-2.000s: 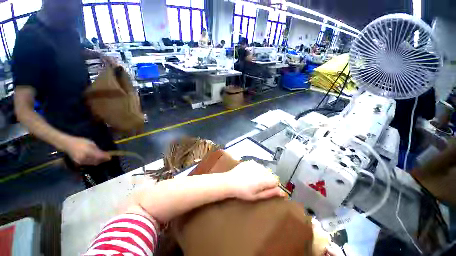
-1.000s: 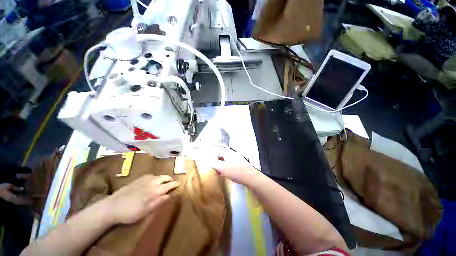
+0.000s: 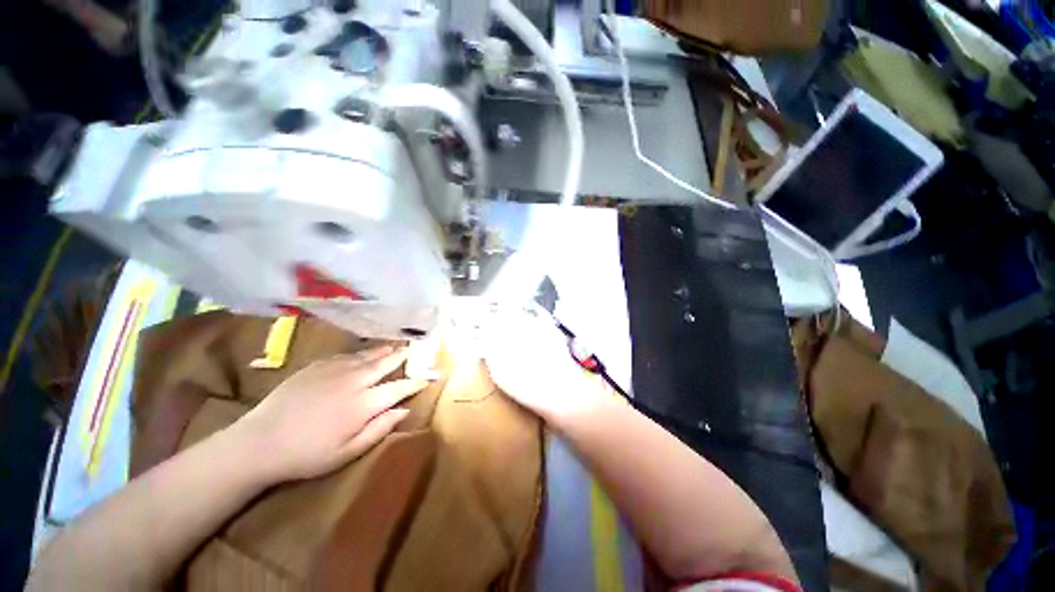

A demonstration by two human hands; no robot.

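The brown bag body (image 3: 278, 509) lies spread on the machine's work surface, its far edge under the head of the white pattern sewing machine (image 3: 289, 220). My left hand (image 3: 336, 416) lies flat on the bag, fingers pointing to the needle area. My right hand (image 3: 515, 370) is at the bag's far edge beside the needle, washed out by the bright lamp; its fingertips and any grip are unclear. A yellow-taped clamp part (image 3: 273, 341) lies on the bag at left. The red and black thread snips (image 3: 582, 355) show beside my right wrist.
The control screen (image 3: 850, 174) stands at right with a white cable. Crumpled brown bags (image 3: 908, 445) lie at right on a white sheet. A black panel (image 3: 717, 312) flanks the work surface. Yellow guide tape (image 3: 112, 376) runs at left. A brown bag (image 3: 740, 23) hangs at the top.
The view has moved closer to the machine head. My left hand has moved forward and right, nearer the needle. My right hand stays beside the needle. The thread snips now show by my right wrist.
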